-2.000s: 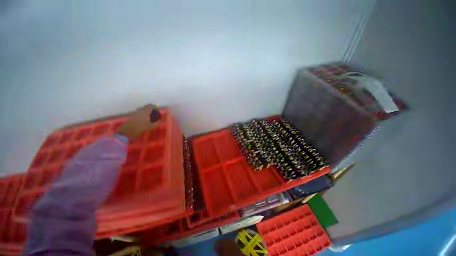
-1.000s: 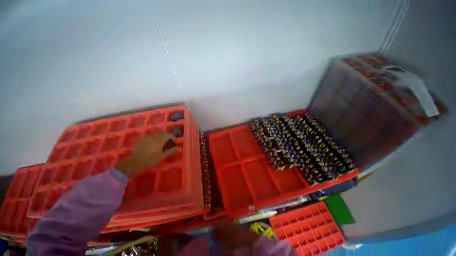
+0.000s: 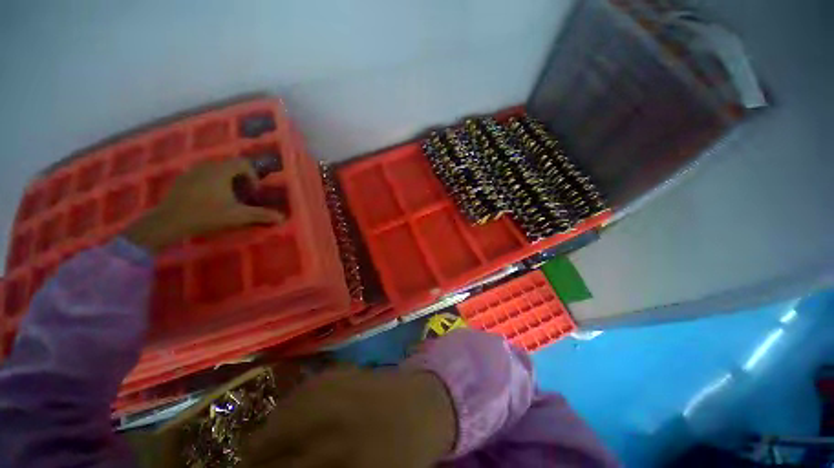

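Observation:
My left hand (image 3: pixel 206 201) is over the red pocket tray (image 3: pixel 215 283) at the left, its thumb and forefinger spread around a pocket in the right column. Whether a part is between them is unclear. Dark round parts (image 3: pixel 257 124) sit in the two pockets beyond. My right hand (image 3: pixel 357 420) is low in front of me, blurred, beside the parts box, with its fingers hidden or unclear. Shiny gold and silver metal parts (image 3: pixel 229 416) lie in the box at the bottom edge.
Right of the pocket tray is a red compartment tray (image 3: pixel 402 247) with black-and-gold rows (image 3: pixel 512 174) at its right end. A tall wrapped tray stack (image 3: pixel 631 101) stands behind. A small red pocket tray (image 3: pixel 521 311), green sheet (image 3: pixel 567 279) and yellow item (image 3: pixel 443 323) lie lower down.
The view has shifted, so the trays sit higher in the picture. My right hand has moved left, from near the yellow item to the parts box. My left hand stays over the tray's right side.

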